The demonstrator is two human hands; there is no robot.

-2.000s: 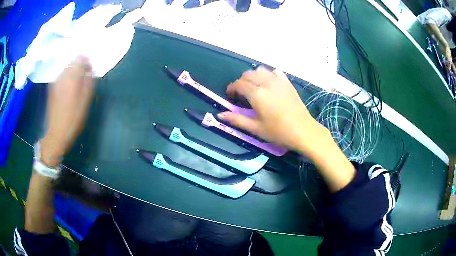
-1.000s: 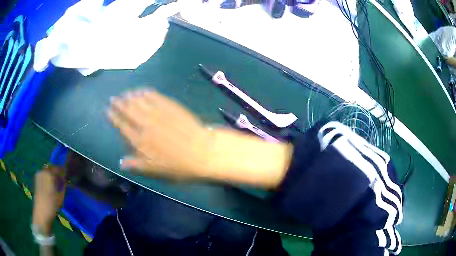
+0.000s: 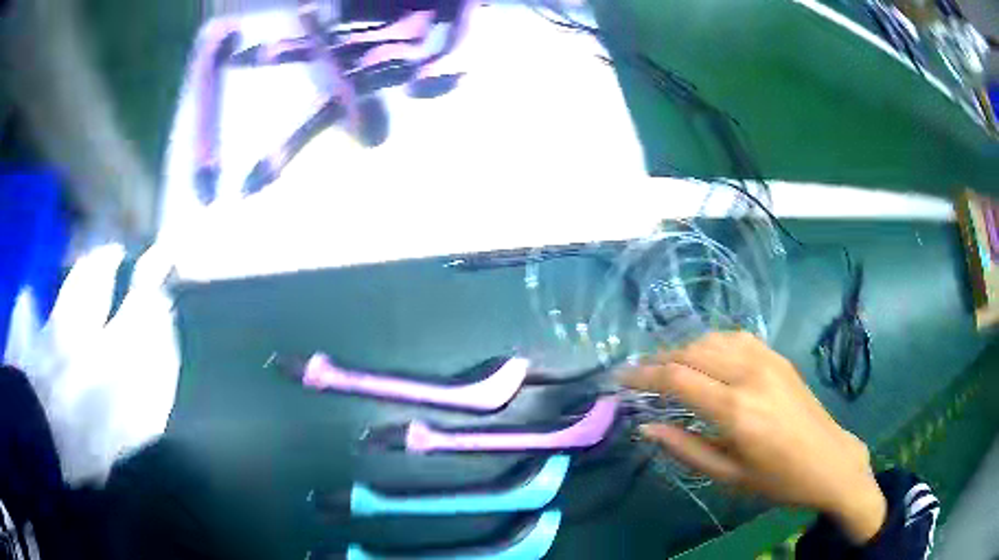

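Two pink 3D printing pens, an upper one [image 3: 416, 388] and a lower one [image 3: 515, 438], lie on the dark green mat. Below them lie two blue pens, one [image 3: 460, 501] whole and one [image 3: 466, 541] cut off by the bottom edge. All nozzles point left. My right hand [image 3: 756, 421] is at the pens' rear ends, over the clear filament coil [image 3: 696, 287]. It is blurred, its thumb and fingers apart, and no held thing shows. A dark sleeve at the left edge meets a crumpled white cloth [image 3: 99, 366]; my left hand itself does not show.
Several pink pens [image 3: 208, 120] lie crossed on the white board [image 3: 482, 175] behind the mat. A blue bin [image 3: 31, 235] is at the left. Black cables run across the back. A bundled black cable [image 3: 846, 345] and a cardboard box [image 3: 980, 263] are at the right.
The view has turned and shifted, showing more of the white board. My right hand has moved from over the left mat to the rear of the pens. My left hand has gone from sight.
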